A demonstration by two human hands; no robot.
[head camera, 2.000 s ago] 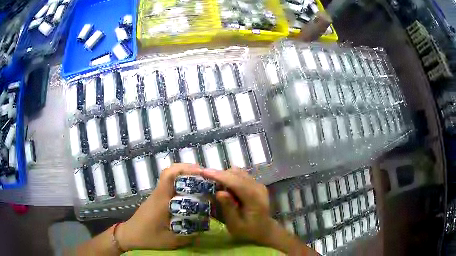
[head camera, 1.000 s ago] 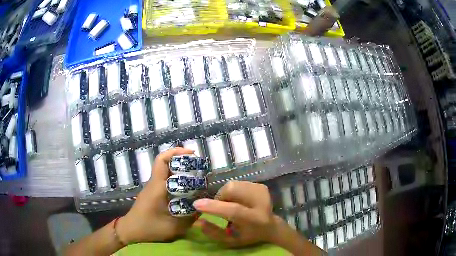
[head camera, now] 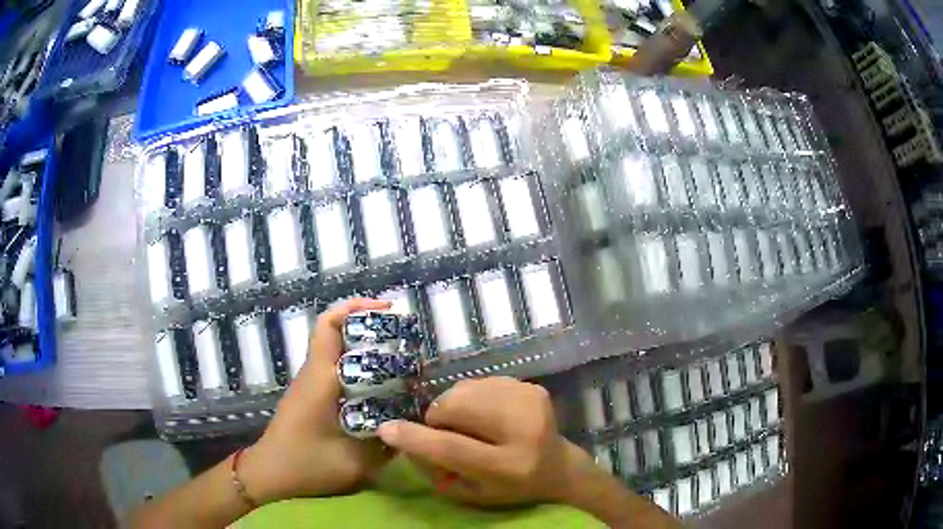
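Three electronic units (head camera: 378, 366) are stacked one above another, their rounded black-and-silver ends facing me. My left hand (head camera: 305, 439) is closed around them in front of the blister tray (head camera: 455, 364), which has three rows of white-and-black units. My right hand (head camera: 494, 434) is at their right, fingers curled, with a fingertip at the lowest unit's end. An orange-red spot shows under the right fingers; whether it is a tool I cannot tell. The held units and left hand hide part of the tray's front row.
A glossy tray stack (head camera: 713, 222) stands to the right, with a lower filled tray (head camera: 688, 439) below it. A blue bin (head camera: 212, 78) with a few loose units and yellow bins (head camera: 388, 57) are behind. Another blue bin (head camera: 43, 279) and a single loose unit (head camera: 65, 294) are at left.
My right hand has moved from the top unit down to the lowest one. My left hand and the three units are slightly higher and further left in view.
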